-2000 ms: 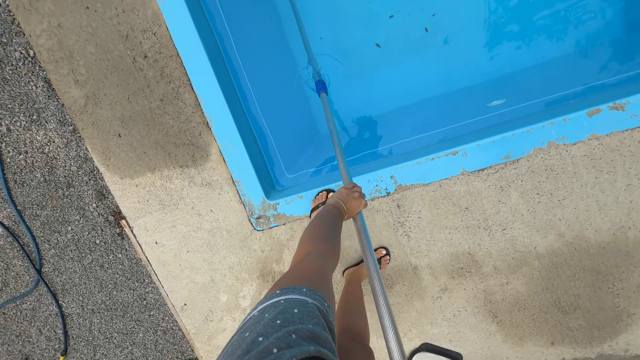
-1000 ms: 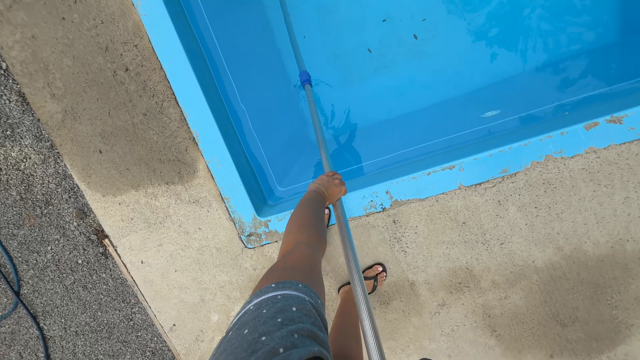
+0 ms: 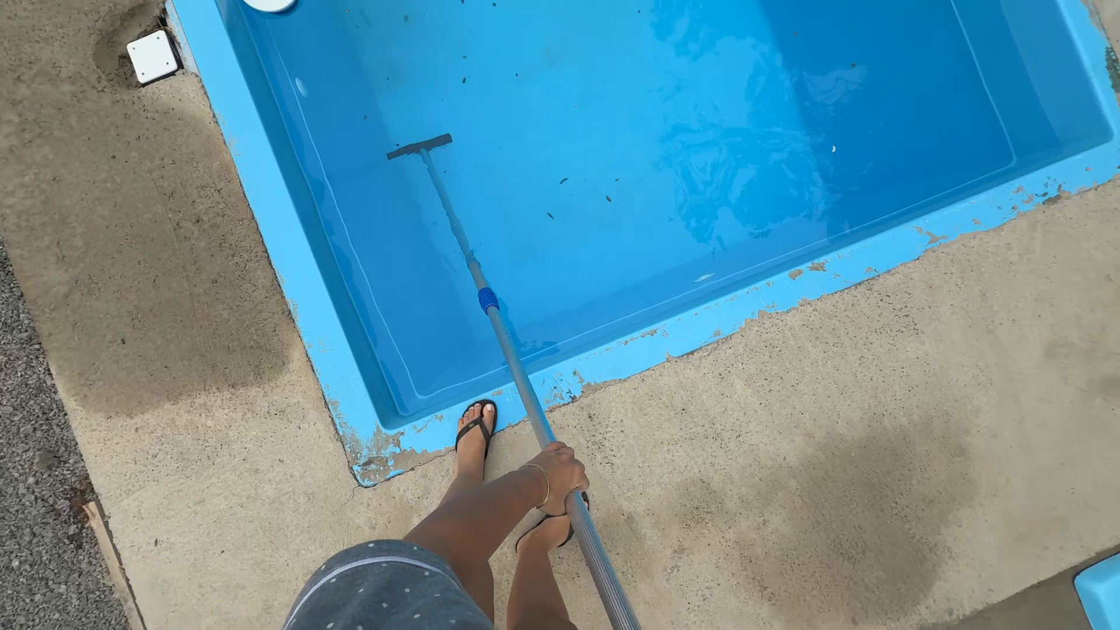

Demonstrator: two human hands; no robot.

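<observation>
My left hand [image 3: 558, 478] is closed around a long metal telescopic pole [image 3: 595, 560], near the pool's edge. The pole slants up and left over the rim into the water. A blue locking collar [image 3: 488, 301] joins its thicker and thinner sections. At the far end a dark, wide pool brush or vacuum head [image 3: 420, 147] lies under the water; its exact type is unclear. The pole's near end runs out of view at the bottom. My right hand is not in view.
The blue pool's rim [image 3: 630, 346] has flaking paint. My sandalled feet [image 3: 475, 430] are beside its corner. Dark specks lie in the pool. A white square cover [image 3: 152, 57] sits in the concrete deck [image 3: 717, 455]. Gravel [image 3: 35, 455] borders the left; a light-blue object [image 3: 1099, 591] stands lower right.
The view has shifted, now showing the submerged head and more of the pool. My left hand, over the rim one second ago, is back over the concrete, still on the pole.
</observation>
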